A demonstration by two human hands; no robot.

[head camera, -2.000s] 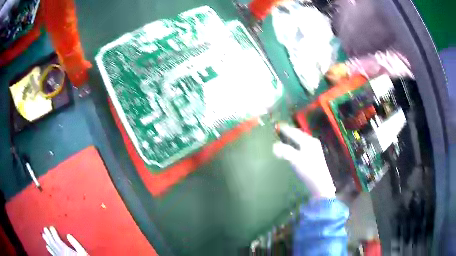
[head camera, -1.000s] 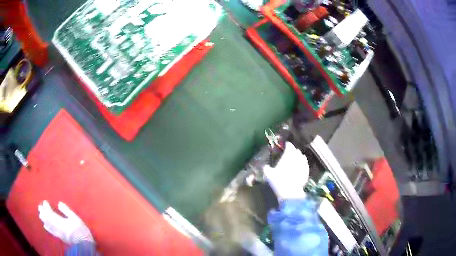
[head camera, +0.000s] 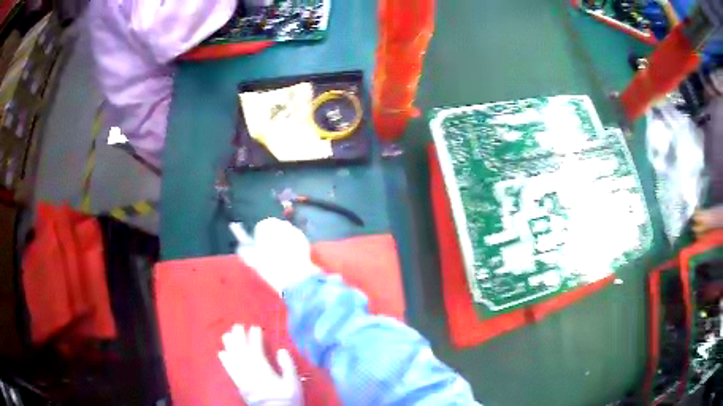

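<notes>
My right hand (head camera: 277, 250), gloved white, reaches across to the top of the red mat (head camera: 194, 297). Its fingertips are at a white marker pen (head camera: 238, 231); blur hides whether they grip it. Side cutters (head camera: 329, 210) with dark handles lie on the green bench just beyond that hand. My left hand (head camera: 258, 369), also gloved, is over the lower part of the mat with fingers spread and holds nothing. A large green circuit board (head camera: 507, 170) lies to the right, solder side up, on another red mat (head camera: 456, 317).
A black tray (head camera: 238, 131) holds yellowish paper (head camera: 289, 123) and a yellow ring (head camera: 337, 115). A red-wrapped post (head camera: 403, 63) stands right of it. A person's pink sleeve (head camera: 135, 87) is at upper left. More boards in red frames (head camera: 686, 333) are at the right edge.
The view has turned left. My right hand has moved from the right-hand conveyor side to the marker pen. The side cutters, earlier at that hand, now lie on the bench.
</notes>
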